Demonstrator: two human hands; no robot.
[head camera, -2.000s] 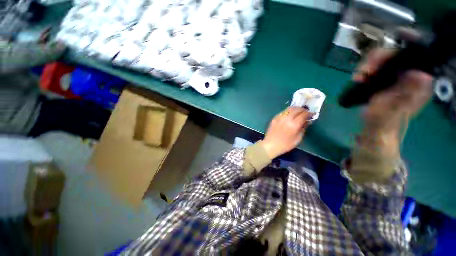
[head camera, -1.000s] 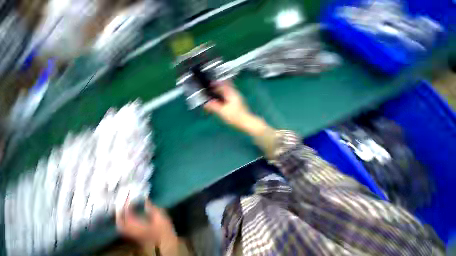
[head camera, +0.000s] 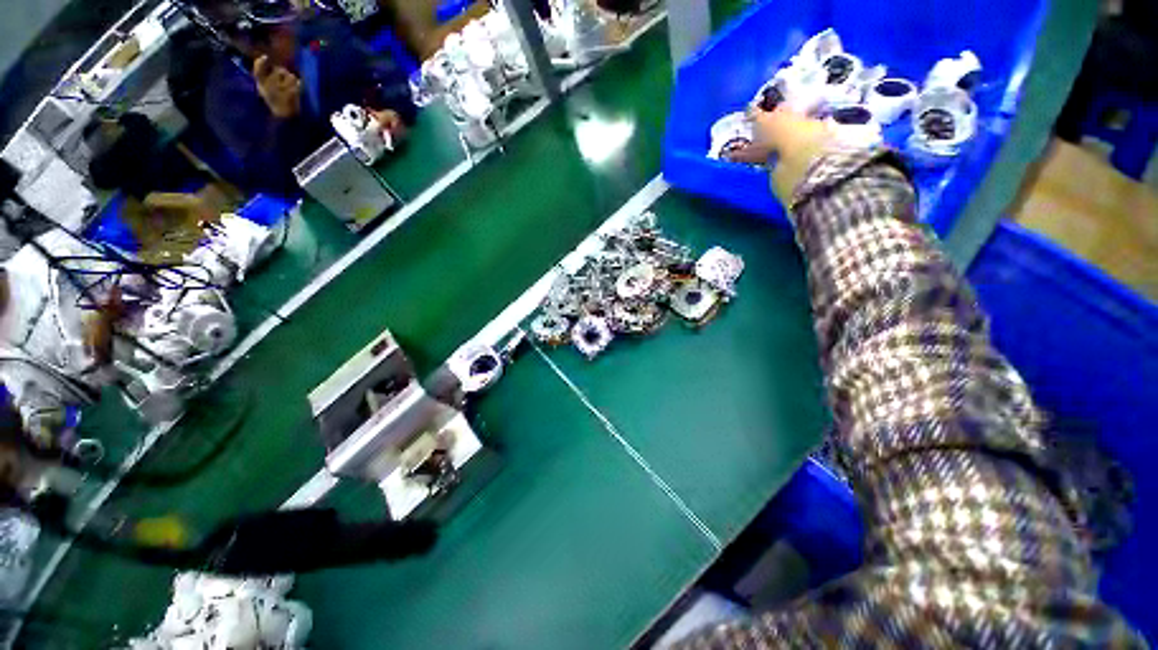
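Observation:
My right hand reaches into the large blue parts bin at the upper right, palm down. Its fingertips are at a white motor housing by the bin's left side; whether they grip it cannot be told. Several more white housings with dark openings, such as one on the right, lie in the bin. My left hand is out of the picture. The black electric screwdriver hangs at the lower left, with no hand on it.
A heap of stators lies on the green bench, with a white housing beside the silver screw feeder. Assembled units are at the lower left. Another person works across the bench. A second blue bin is at right.
The view has swung right. My right hand has let go of the black screwdriver and is now in the blue bin. My left hand, earlier by the stacked units, has left the picture.

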